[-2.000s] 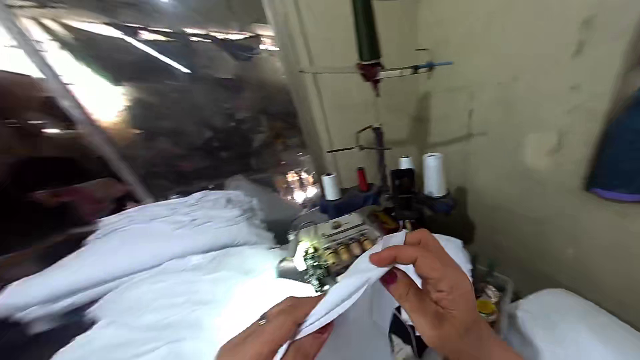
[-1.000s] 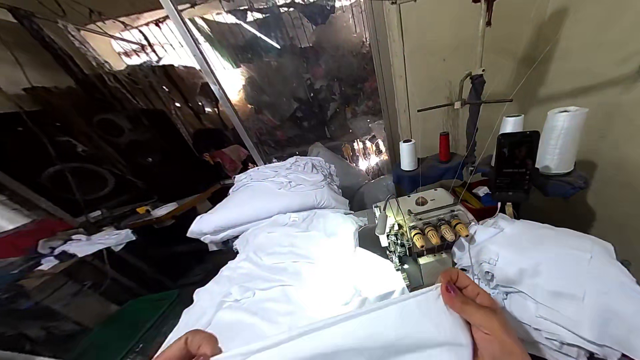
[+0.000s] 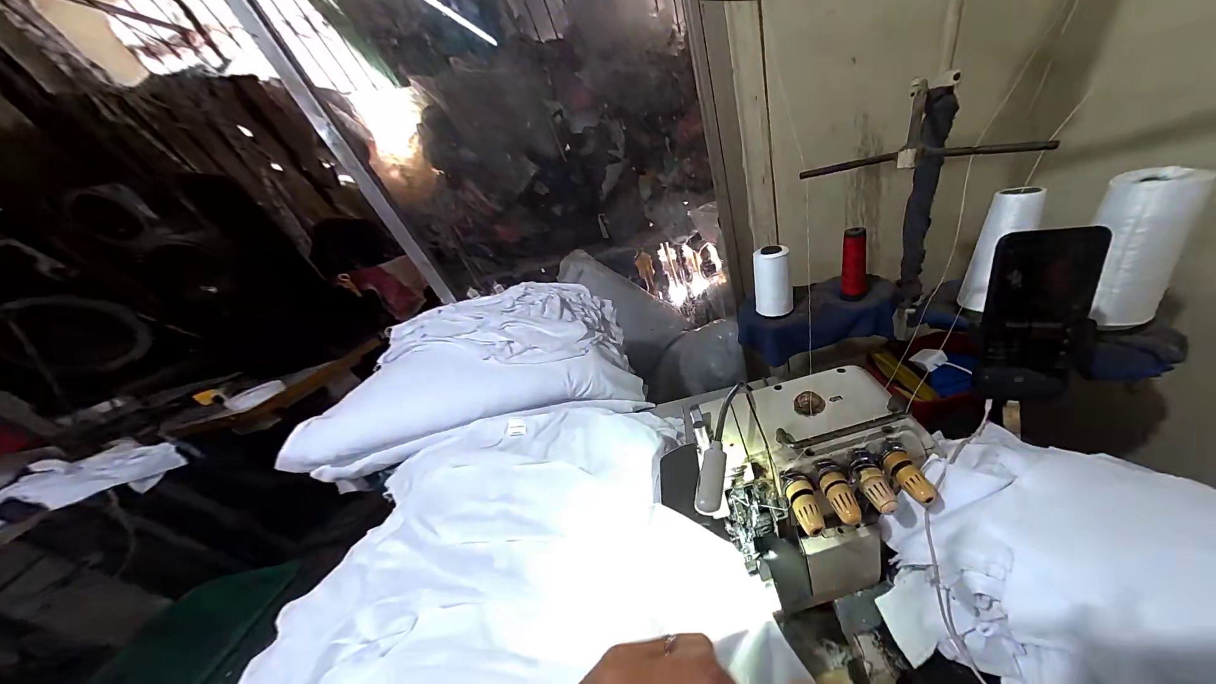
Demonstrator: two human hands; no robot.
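Note:
My left hand [image 3: 657, 662], with a ring on a finger, shows only in part at the bottom edge, against brightly lit white fabric [image 3: 494, 532]; whether its fingers grip the cloth is hidden. My right hand cannot be made out. Just right of the fabric stands an overlock sewing machine [image 3: 817, 404] with several yellowish tension knobs [image 3: 839, 492] and a small grey lamp [image 3: 710, 478] beside its needle area. Behind the spread fabric lies a stack of folded white garments [image 3: 503, 356]. More white cloth [image 3: 1073, 541] is heaped right of the machine.
Behind the machine stand white thread cones [image 3: 772, 281], a red thread spool [image 3: 854, 264] and a thread stand with a crossbar [image 3: 950, 150]. A phone [image 3: 1043, 304] stands upright before the large cones. A red container [image 3: 936, 380] holds small items. A metal post [image 3: 332, 142] slants at left.
Both hands held up white fabric in the earlier frames; now the left has dropped to the bottom edge and the right is out of sight. The view has turned left and down.

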